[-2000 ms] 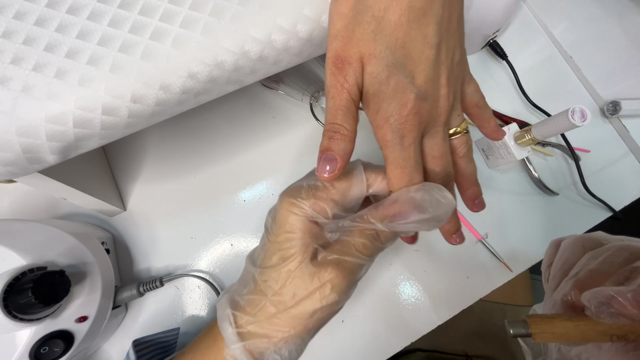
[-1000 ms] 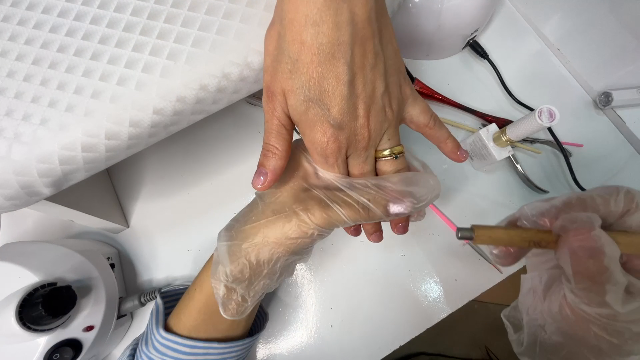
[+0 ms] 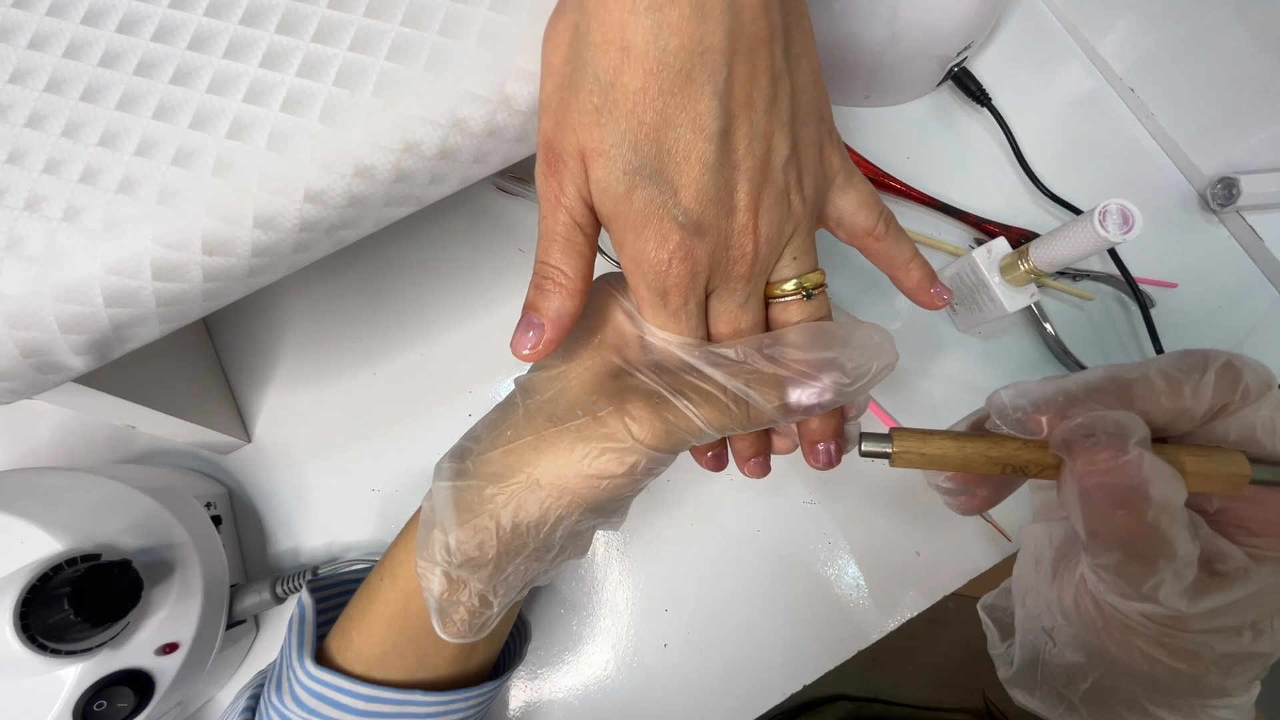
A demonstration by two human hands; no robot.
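Observation:
My left hand [image 3: 600,420], in a clear loose glove, reaches up from the bottom and closes around the middle fingers of another person's hand [image 3: 690,190]. That hand lies palm down, with glossy pink nails and gold rings [image 3: 796,287] on one finger. Their thumb and little finger are spread out to the sides. At the right, my gloved right hand [image 3: 1130,480] grips a wooden-handled tool [image 3: 970,453] with a metal end, held level close to the other person's fingertips. The tool's far right end runs out of view.
A white quilted cushion [image 3: 250,150] fills the upper left, with a white nail drill unit [image 3: 100,590] below it. A nail polish bottle [image 3: 1000,285], red-handled tweezers [image 3: 930,200], metal nippers [image 3: 1050,335] and a black cable [image 3: 1040,175] lie right. A pink-handled brush [image 3: 882,412] lies behind the fingers.
My right hand has brought the wooden-handled tool left and up, close to the other person's fingertips. My left hand now wraps across their fingers. Their little finger has spread outward. The view has shifted.

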